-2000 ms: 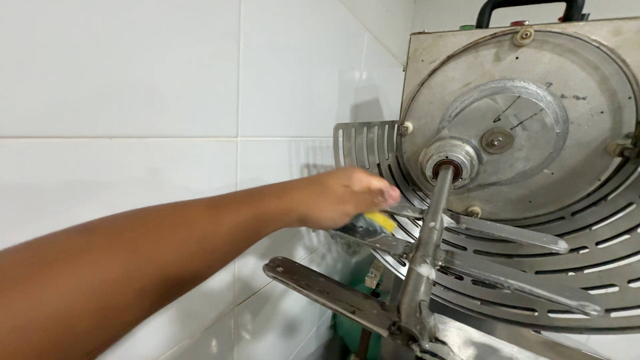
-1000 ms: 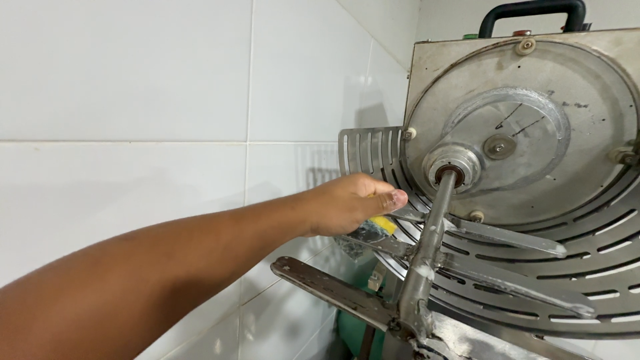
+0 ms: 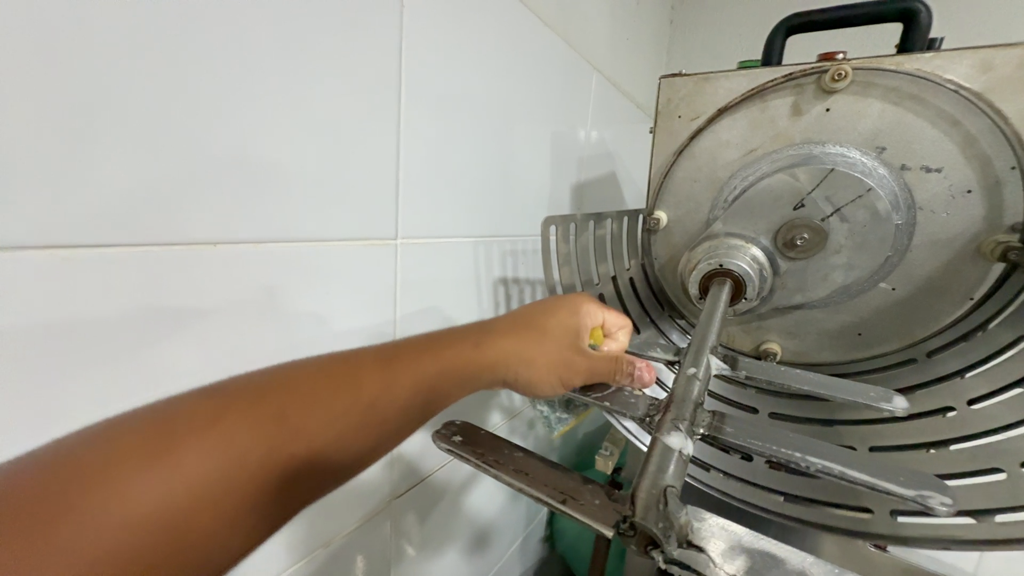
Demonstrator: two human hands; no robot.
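Note:
My left hand [image 3: 568, 348] reaches in from the left, its fingers curled around a yellow sponge [image 3: 596, 337], of which only a small part shows. A translucent, mesh-like piece with a yellow edge [image 3: 560, 416] shows below the hand; whether it belongs to the sponge is unclear. The hand is against the left-side blades of a metal paddle shaft [image 3: 688, 400], with its thumb over one blade [image 3: 620, 398]. White suds or residue cling to the shaft and to the right-side blades [image 3: 832, 464]. My right hand is not in view.
Behind the shaft stands a metal machine housing [image 3: 692, 112] with a round plate and a black handle [image 3: 848, 20]. A curved slotted guard [image 3: 864, 500] lies beneath the blades. Another blade [image 3: 528, 476] juts out toward the lower left. White tiled wall [image 3: 200, 144] runs along the left.
My left hand has turned and closed further: the yellow that showed below the thumb earlier now peeks out between the curled fingers. The hand remains at the left-side blades.

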